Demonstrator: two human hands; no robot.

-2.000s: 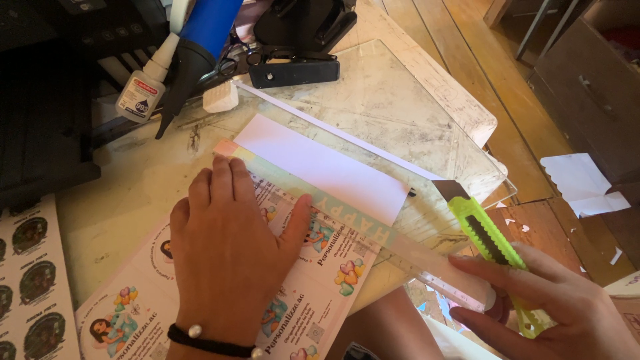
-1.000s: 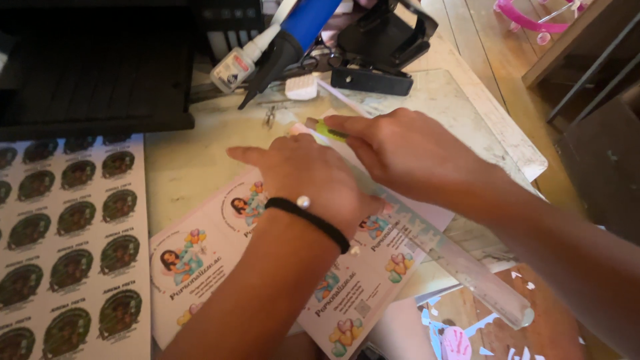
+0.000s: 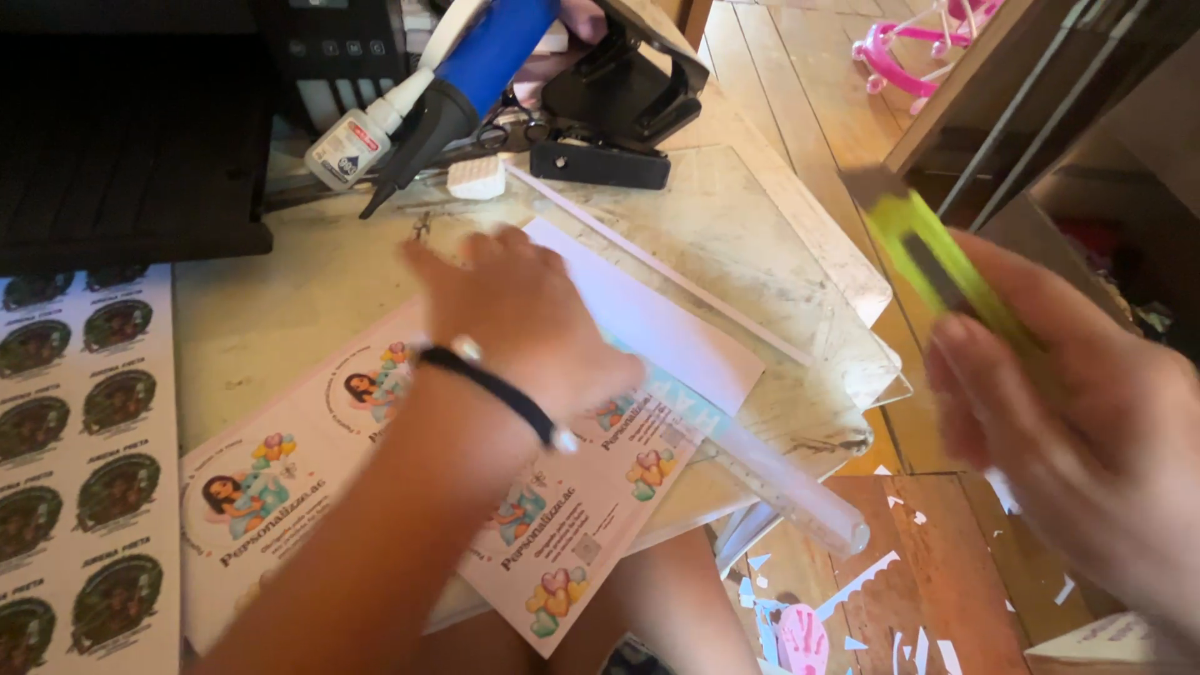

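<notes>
My left hand (image 3: 525, 328), blurred, lies over a clear plastic ruler (image 3: 797, 492) and the printed paper sheet (image 3: 272, 511) with colourful drawings. The ruler runs slantwise and juts past the table edge. Along its far side lies a blank white paper piece (image 3: 647, 314), with a thin paper strip (image 3: 656, 262) beyond it. My right hand (image 3: 1050, 403) is raised at the right, away from the paper, and grips a yellow-green utility knife (image 3: 937, 248). The knife points up and left; its tip is blurred.
A glue bottle (image 3: 349, 148), a blue and black tool (image 3: 487, 56), scissors (image 3: 511, 131), a white block (image 3: 476, 177) and a black hole punch (image 3: 600, 164) stand behind. A black printer (image 3: 131, 141) and a sticker sheet (image 3: 84, 450) are at left. Paper scraps (image 3: 858, 586) litter the wooden floor.
My right hand, with the knife, has moved from beside my left hand at the ruler out to the right. My left hand stays over the ruler and sheet.
</notes>
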